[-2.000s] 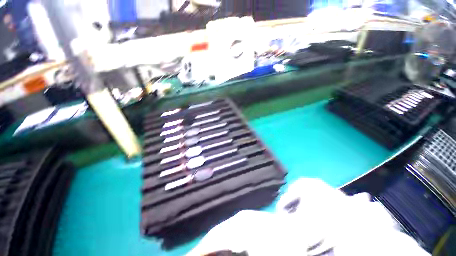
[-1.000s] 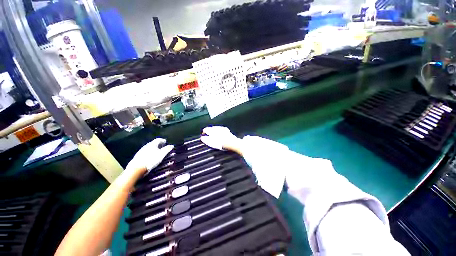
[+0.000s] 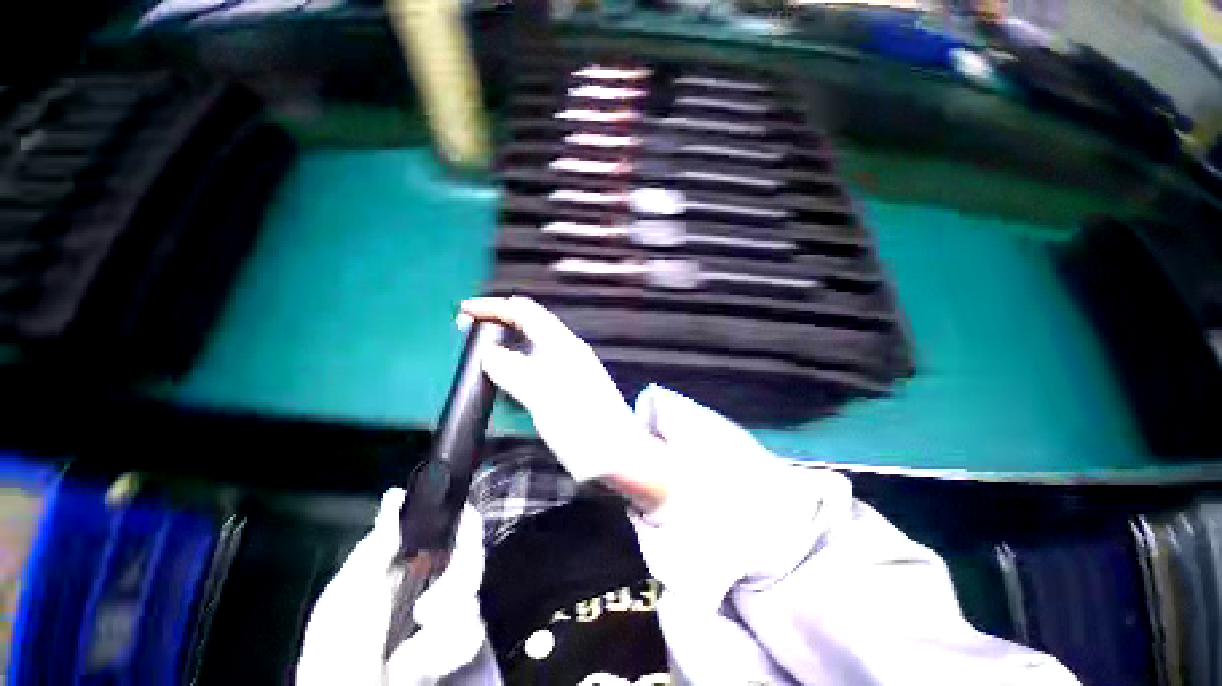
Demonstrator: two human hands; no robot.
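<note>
A slim black folded tripod (image 3: 464, 418) is held tilted in front of my body, its upper end pointing away from me. My right hand (image 3: 543, 382), in a white glove, grips its upper end. My left hand (image 3: 449, 590), in a white glove, is closed around its lower part; the lowest end is partly hidden by the glove. Just beyond, the black slotted tray (image 3: 724, 342) holds several rod units (image 3: 744, 244) in parallel rows, some with whitish ovals (image 3: 673, 273) in the middle.
The tray lies on a teal bench mat (image 3: 342, 288). More black trays are stacked at left (image 3: 121, 215), and a dark stack (image 3: 1152, 335) stands at right. A yellowish post foot (image 3: 442, 87) is behind. A blue crate (image 3: 114, 583) is at lower left, below the bench edge.
My view has tipped down toward my body. Both hands have left the tray's far end and now hold a black tripod near me.
</note>
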